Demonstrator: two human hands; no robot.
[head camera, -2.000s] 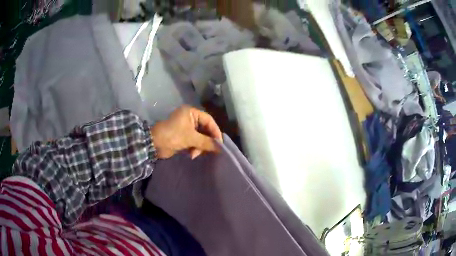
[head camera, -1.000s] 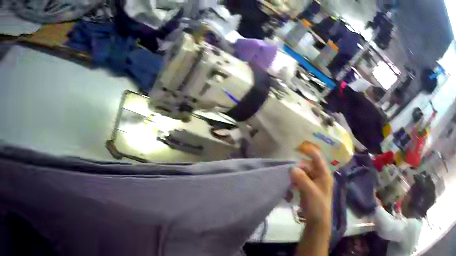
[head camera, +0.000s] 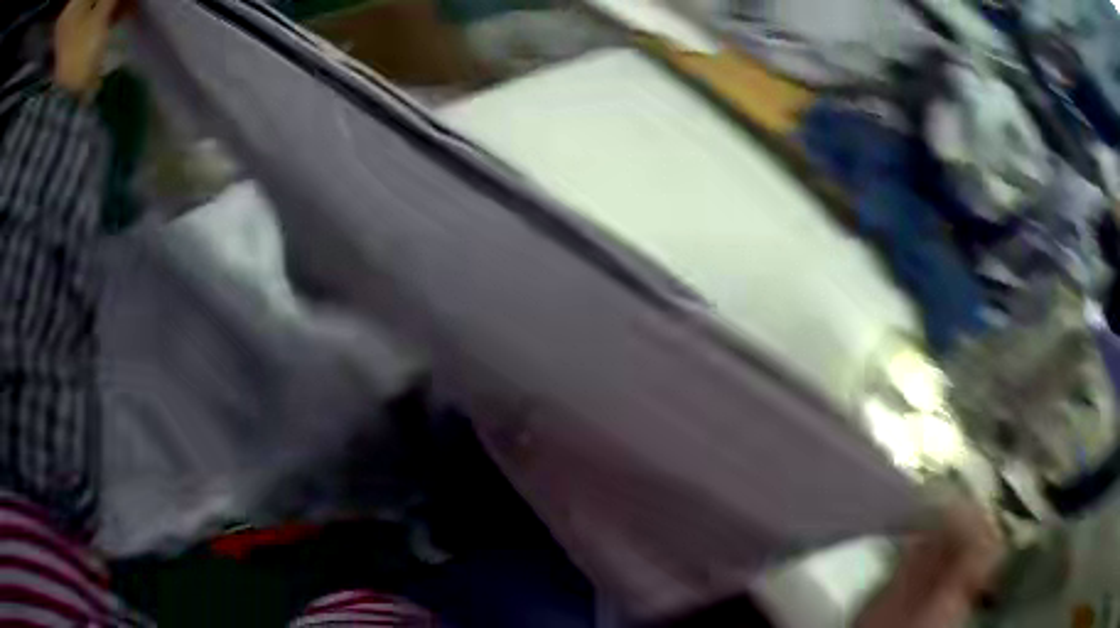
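Observation:
A long grey fabric panel (head camera: 516, 294) is stretched in the air across the view, from upper left to lower right, in front of the white table. My left hand (head camera: 84, 43), under a checked sleeve, holds its far end at the upper left; the fingertips are partly cut off by the top edge. My right hand (head camera: 943, 567) is blurred at the lower right and holds the other end. The panel's upper edge shows dark, layered folds.
The white table (head camera: 700, 184) lies behind the panel. Bright glare marks the machine bed (head camera: 915, 411), beside the blurred sewing machine (head camera: 1087, 570). Navy-blue fabric (head camera: 903, 227) lies behind the table. Grey pieces (head camera: 184, 380) lie low at the left.
The view has swung from the machine back toward the table. The panel is now stretched diagonally, with my left hand far out at the upper left and my right hand at the lower right.

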